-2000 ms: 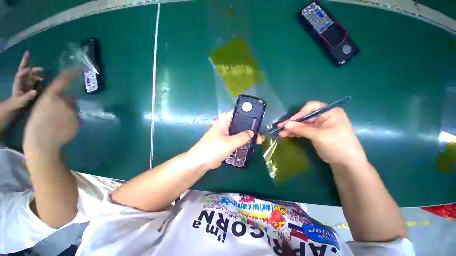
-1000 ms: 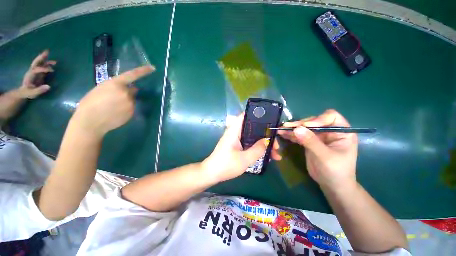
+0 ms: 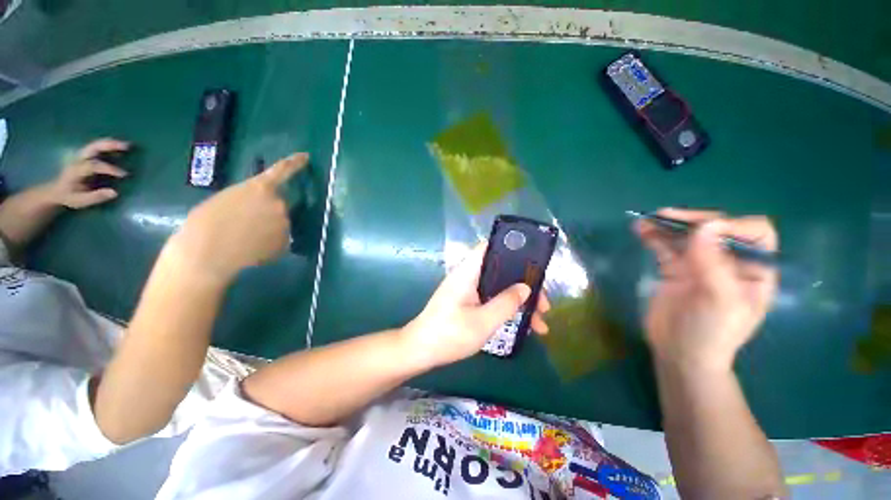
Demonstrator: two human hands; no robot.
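Observation:
A black phone housing (image 3: pixel 508 262) is in my left hand (image 3: pixel 459 317), held above the green bench. Its round silver speaker is at the far end and its patterned board at the near end. My left thumb presses on its lower middle, beside a small amber strip (image 3: pixel 531 273). My right hand (image 3: pixel 708 283), blurred, is to the right, apart from the phone. It holds dark tweezers (image 3: pixel 747 250), with the tip pointing left.
Another phone housing (image 3: pixel 655 109) lies at the far right. One more (image 3: pixel 210 139) lies left of the white line (image 3: pixel 332 186), near another person's hands (image 3: pixel 230 229). Yellow-green tape patches (image 3: pixel 479 161) and clear film (image 3: pixel 570 259) are on the bench. A pale curved strip (image 3: pixel 440 21) runs along the far side.
My right hand with the tweezers has moved right, away from the phone. An amber strip now shows uncovered on the phone. The neighbour's pointing hand has moved right since the earliest frame.

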